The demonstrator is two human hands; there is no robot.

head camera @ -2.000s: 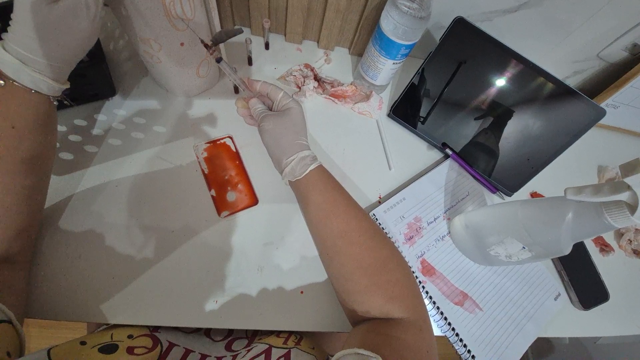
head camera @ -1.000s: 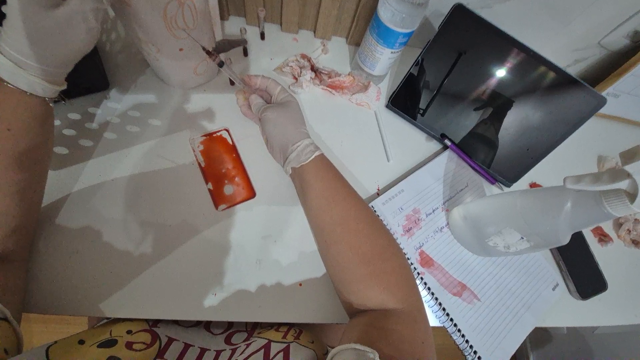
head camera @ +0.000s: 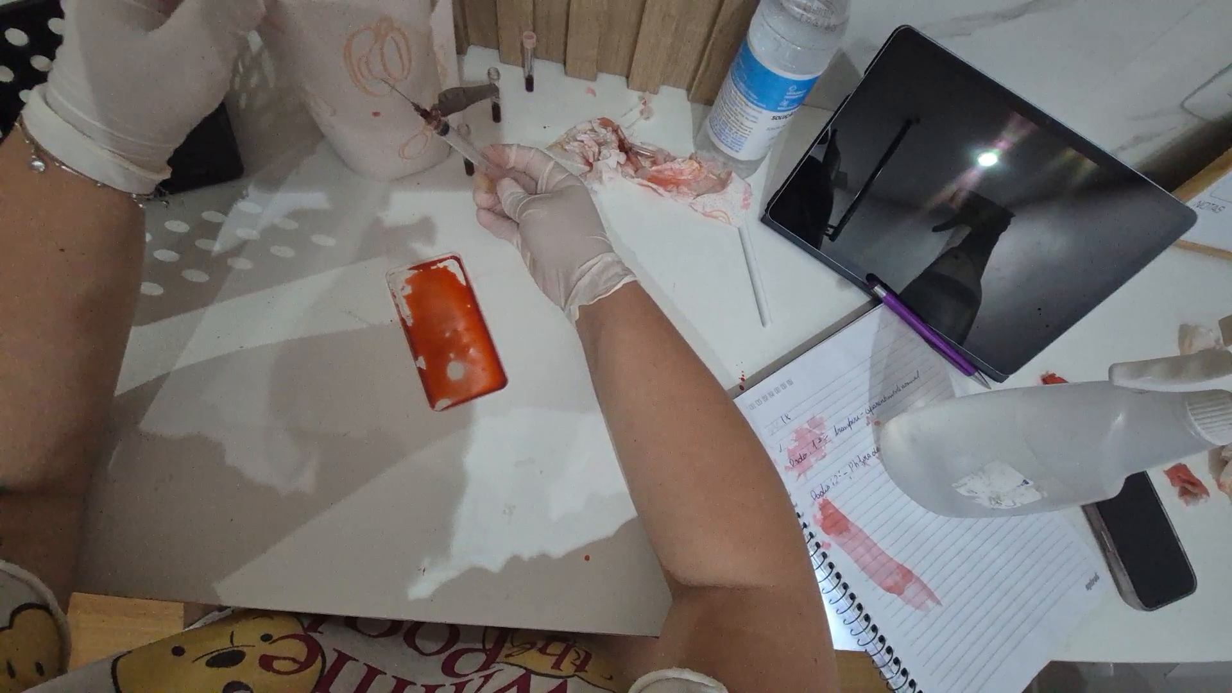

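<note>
My right hand, in a pale glove, holds a syringe between thumb and fingers, its needle pointing up and left. A dark piece sits near the needle's base. My left hand, also gloved, is at the upper left beside a whitish container with orange ring-shaped marks; whether it touches the container or holds anything is hidden. Small tubes with dark contents, one of them a capped tube, stand behind the syringe. Below my hands lies a clear rectangular plate covered with red liquid.
Red-stained crumpled tissue lies by a labelled plastic bottle. A thin white stick, a black tablet, a purple pen, a stained spiral notebook, a white spray bottle and a phone are at the right.
</note>
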